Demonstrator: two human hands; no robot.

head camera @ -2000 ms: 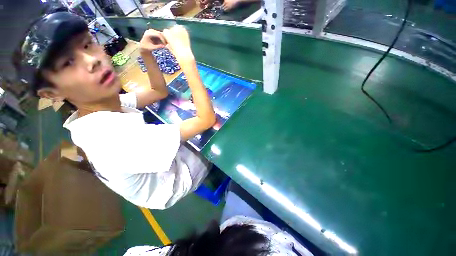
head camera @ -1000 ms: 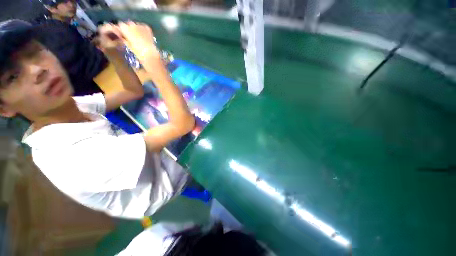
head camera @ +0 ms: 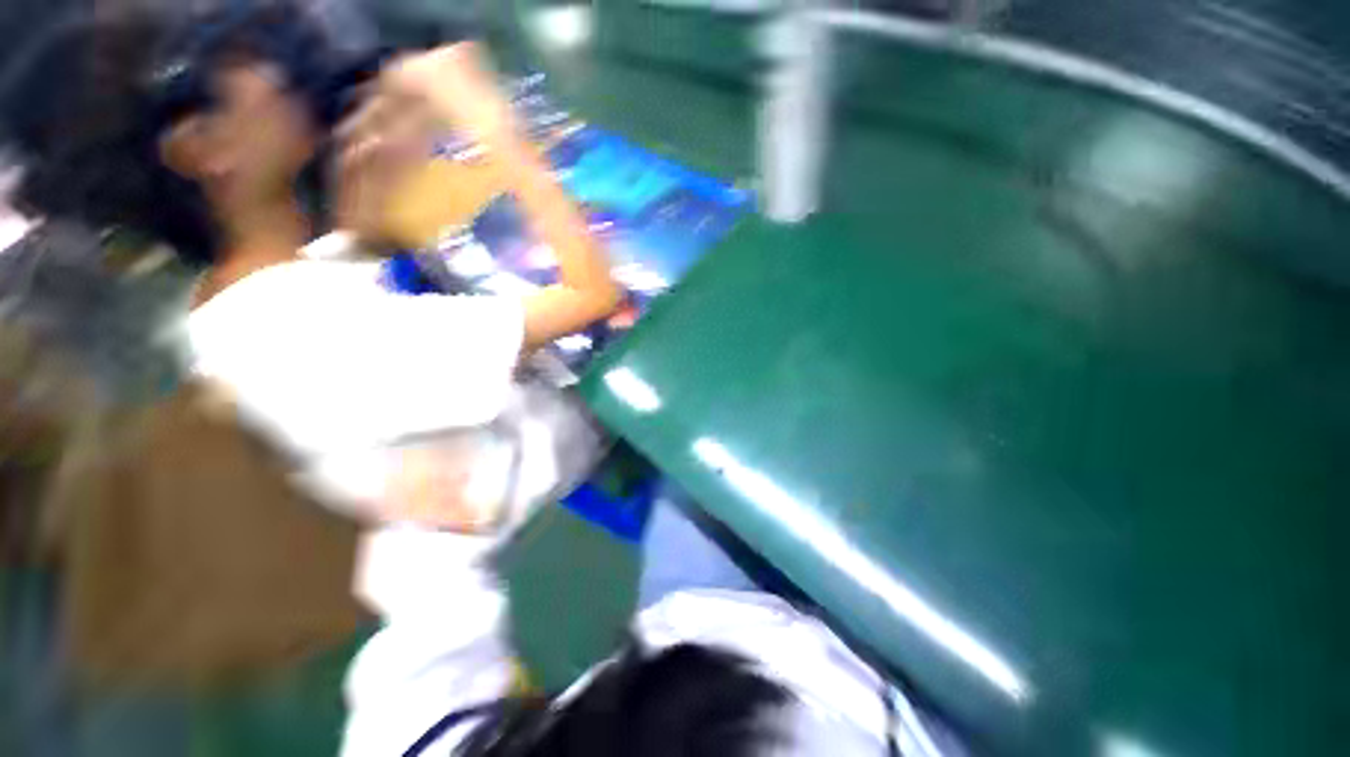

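Note:
My left hand (head camera: pixel 444 485) is blurred at the end of a white sleeve (head camera: pixel 430 584), against the lower side of a seated person's white shirt (head camera: pixel 356 355). Its finger pose and anything in it cannot be made out. My right hand is out of the picture. The person's bare forearms are raised over a glossy picture mat (head camera: pixel 652 200) on the green bench (head camera: pixel 948 385). What that person's hands hold is too blurred to tell.
A white post (head camera: pixel 794 126) stands on the bench. A brown carton (head camera: pixel 215 547) is on the floor at left. A blue stool (head camera: pixel 607 507) is under the person. Dark hair (head camera: pixel 666 707) shows at the bottom edge.
My left hand and white sleeve have come up from the bottom edge to the person's side. The person's head has turned away from me. The view has shifted and blurred.

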